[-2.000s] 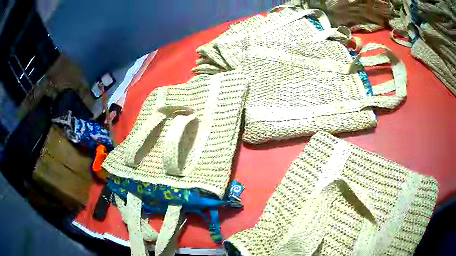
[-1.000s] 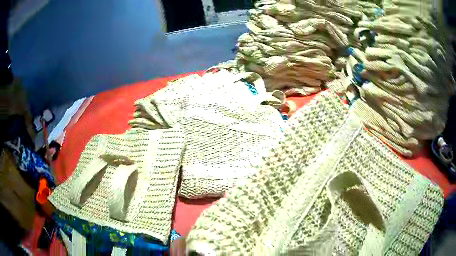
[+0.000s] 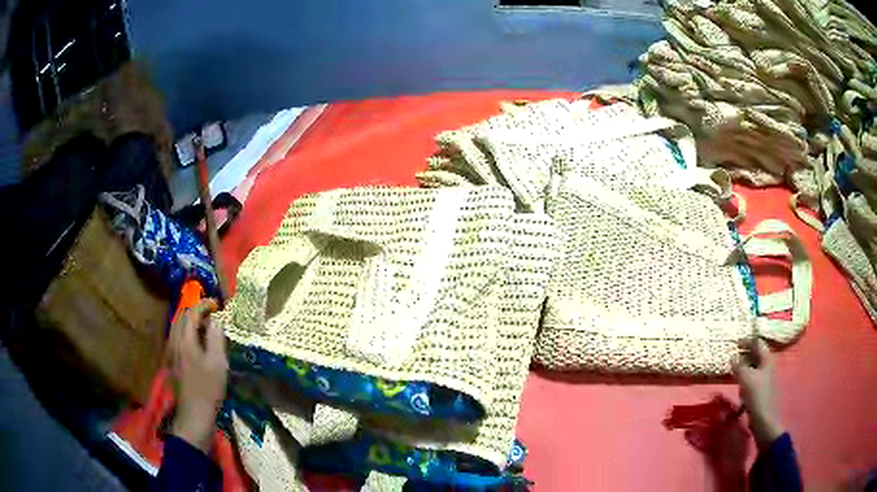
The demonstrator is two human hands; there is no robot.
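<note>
A cream ribbed tote bag (image 3: 471, 259) lies at centre left, on top of another bag, its handles bent over its face. Blue flowered lining (image 3: 337, 384) shows at its near edge, with a second blue edge below. My left hand (image 3: 199, 370) is at the bag's left corner, fingers closed on it. My right hand (image 3: 758, 384) is at the lower right corner of the stacked bags (image 3: 644, 336). It is small and blurred, so whether it holds anything cannot be told.
Tall folded beige piles (image 3: 740, 86) stand at the far right. An orange-handled tool (image 3: 190, 291) lies at the left table edge, near a blue-and-white cloth (image 3: 173, 250) and a brown box (image 3: 106, 298). A dark red shadow (image 3: 712, 418) falls beside my right hand.
Both hands have come into view. The bag that lay at the near right now lies on the left bag. The view has shifted, moving the piles towards the right.
</note>
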